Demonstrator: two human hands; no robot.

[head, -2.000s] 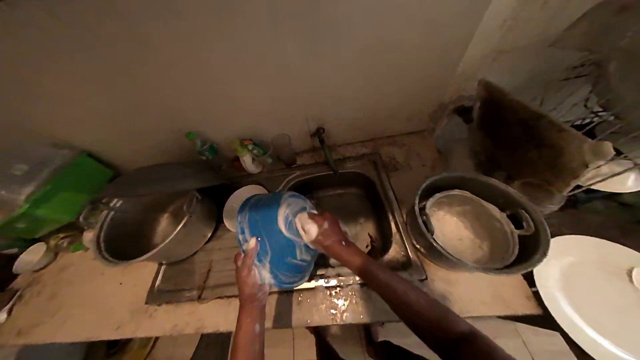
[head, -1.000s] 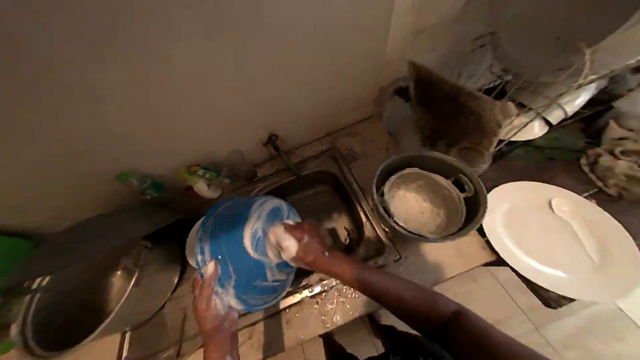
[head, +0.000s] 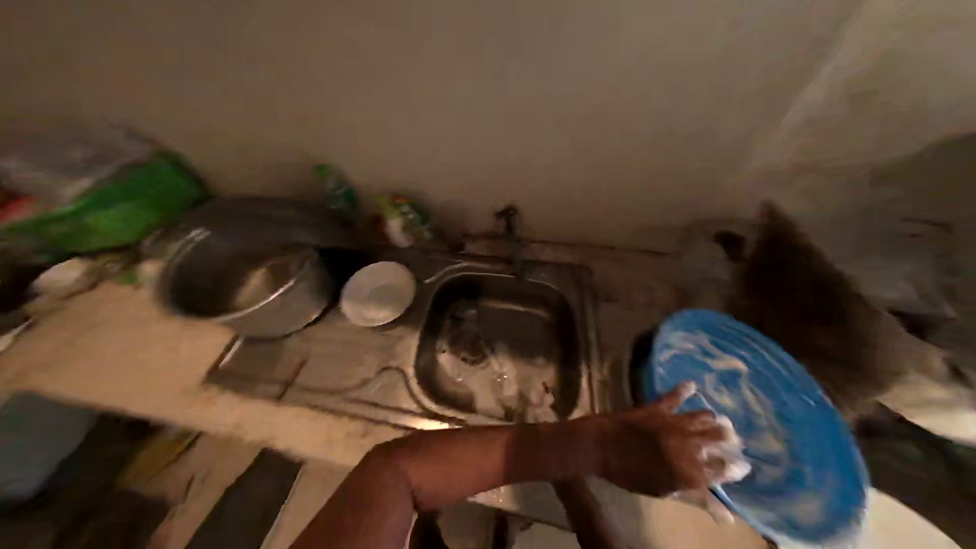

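A soapy blue plastic basin (head: 762, 427) is tilted at the right of the head view, above the counter and overlapping a dark pot (head: 640, 367). My left hand (head: 682, 450), with foam on its fingers, holds the basin at its near left rim. Its forearm crosses in front of the sink. My right hand cannot be made out; part of a limb shows below the left forearm, unclear whether arm or leg. The stainless steel sink (head: 583, 335) lies left of the basin, with some water and suds in it. A white bowl (head: 377, 293) sits on the drainboard.
A large metal pot (head: 293, 309) stands left of the bowl. A tap (head: 509, 221) rises behind the sink, and a green bottle (head: 335, 187) and a packet (head: 404, 221) stand by the wall. A white plate (head: 900, 522) shows at the lower right, a green bag (head: 114, 210) at the left.
The blue basin has moved right, from over the sink's left part to beyond its right side, my left hand with it. The sink and white bowl are more exposed. The view has swung back left.
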